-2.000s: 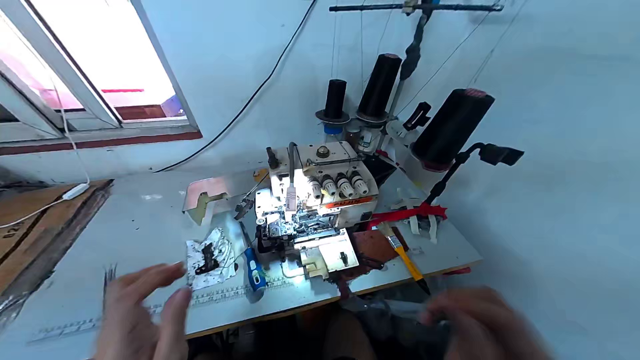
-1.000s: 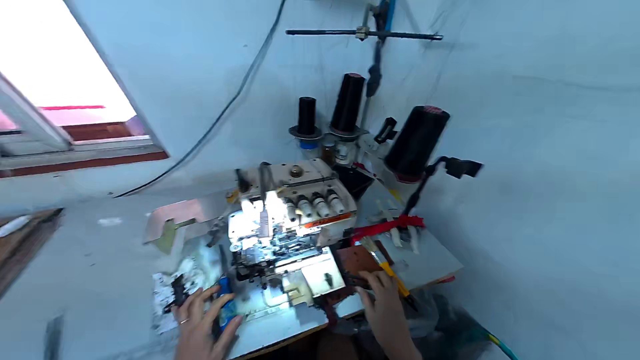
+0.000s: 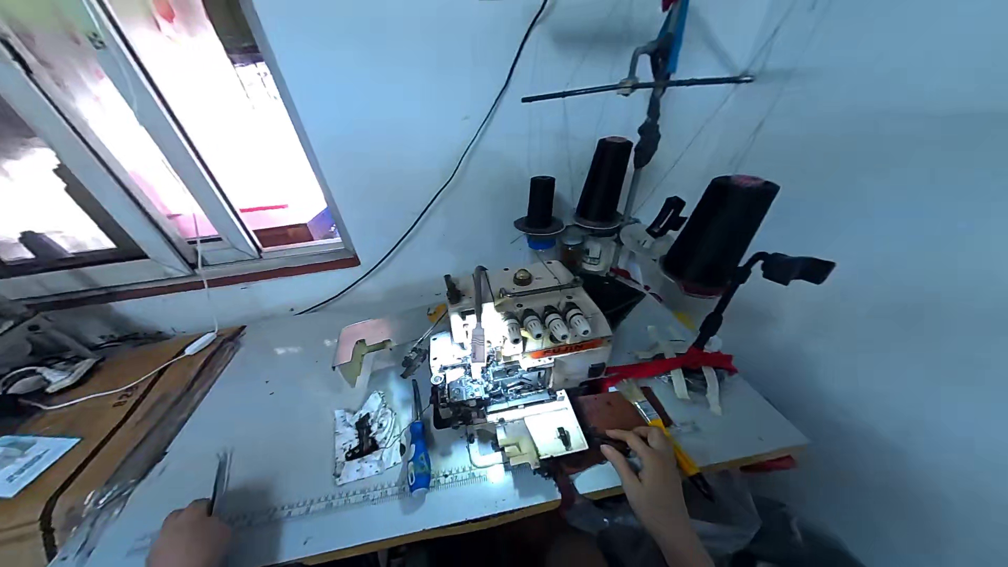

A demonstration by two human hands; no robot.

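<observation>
My left hand (image 3: 189, 535), at the table's front left, is closed around metal tweezers (image 3: 221, 475) that point upward. My right hand (image 3: 647, 472) is at the right of the overlock sewing machine (image 3: 520, 339), its thumb and fingers around a small dark thing that I cannot make out, over the reddish-brown plate (image 3: 610, 417). The machine's front cover (image 3: 555, 425) is swung down under its lamp light. A blue-handled screwdriver (image 3: 418, 461) lies left of the machine, beside a stained white cloth (image 3: 366, 441) with a dark part on it. A yellow-handled brush (image 3: 669, 437) lies just behind my right hand.
Black thread cones (image 3: 720, 232) stand behind the machine. A bent metal cover (image 3: 362, 346) lies on the white table (image 3: 291, 394), and a measuring tape strip (image 3: 354, 498) runs along its front. Red cloth (image 3: 669, 364) lies at the right. Cardboard (image 3: 118, 425) and a white cable switch (image 3: 201, 342) are at the left.
My left hand has moved from beside the screwdriver to the left and now holds the tweezers. My right hand stays near the machine's right side. The view has swung left.
</observation>
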